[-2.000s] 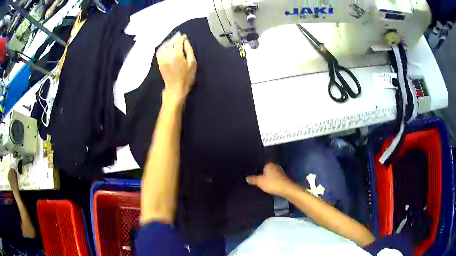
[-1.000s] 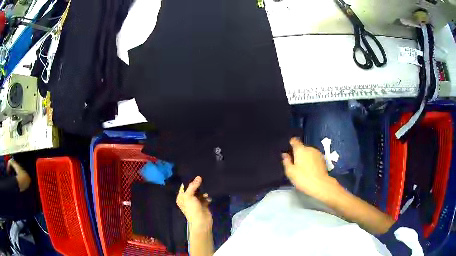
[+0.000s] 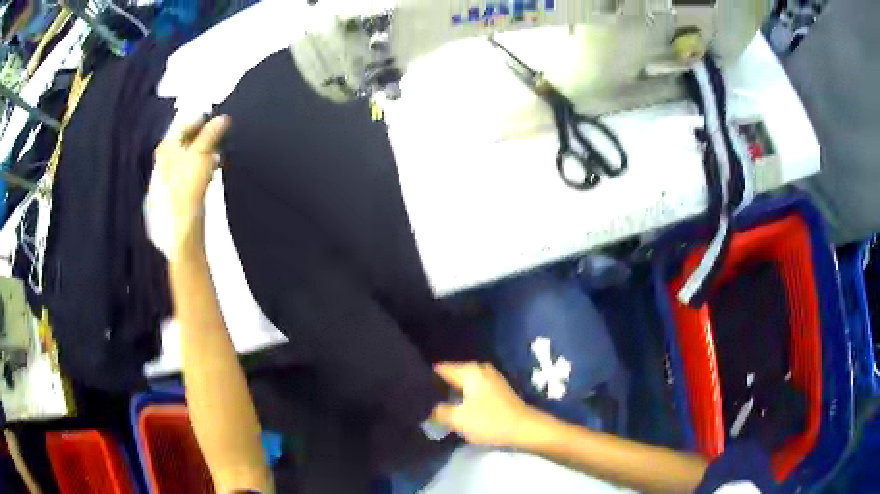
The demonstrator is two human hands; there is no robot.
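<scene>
A wide black fabric piece (image 3: 309,222) runs from under the sewing machine head (image 3: 425,48) down over the table's front edge towards the lap. My left hand (image 3: 193,159) is at the piece's upper left edge, with a small dark thing, hard to make out, at its fingertips; I cannot tell whether it holds the cloth. My right hand (image 3: 473,405) pinches the right edge of the hanging cloth near the lap. A small light patch (image 3: 435,427) shows beside its fingers.
A pile of black pieces (image 3: 101,232) lies on the left. Black scissors (image 3: 577,130) lie right of the needle area. A striped strip (image 3: 719,183) hangs at the machine's right end. Red-blue baskets stand right (image 3: 806,289) and left (image 3: 178,444).
My left hand has moved from the cloth's lower edge up to its upper left edge. The cloth's lower part is now folded and bunched. The view has shifted, showing more of the machine.
</scene>
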